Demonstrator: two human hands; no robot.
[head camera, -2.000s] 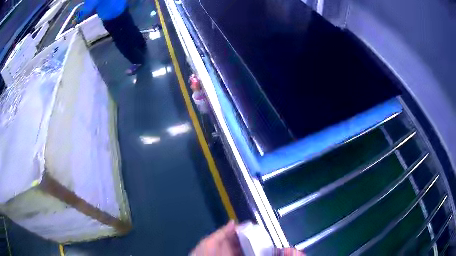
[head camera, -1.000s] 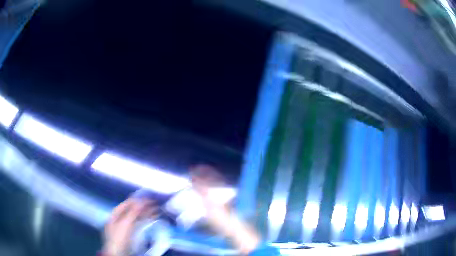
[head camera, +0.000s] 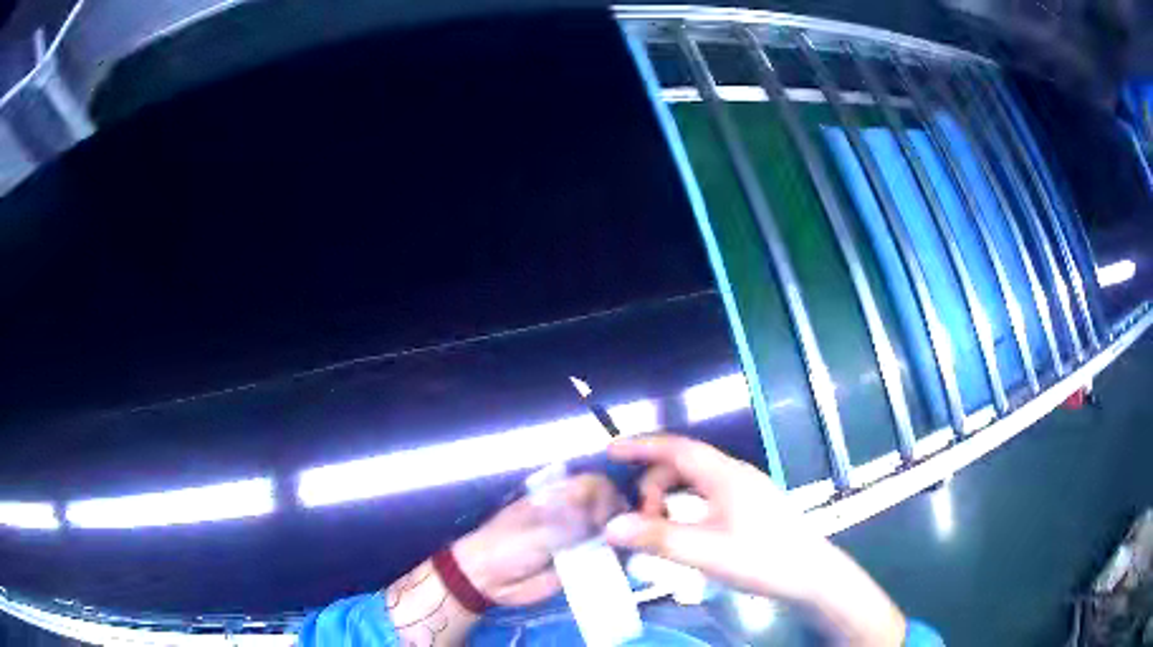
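Note:
A huge glossy black panel (head camera: 379, 253) lies flat in front of me. My left hand (head camera: 531, 537), with a dark red wristband, is curled over its near edge around a white strip (head camera: 594, 594) that hangs below the fingers. My right hand (head camera: 714, 506) is beside it, thumb and index bent towards the left hand. A thin dark stick with a pale tip, a pen or small blade (head camera: 594, 405), sticks out above the right index fingertip. Its lower end is hidden. The hands are slightly blurred.
Bright-blue edging (head camera: 708, 240) borders the panel's right end. Shiny conveyor rollers (head camera: 872, 278) continue to the right over green and blue surfaces. A white side rail (head camera: 936, 449) runs along the front. White light bars reflect in the panel.
My view has swung from the aisle and white wrapped block to the panel's near edge. Both hands have come together, and the dark stick now shows.

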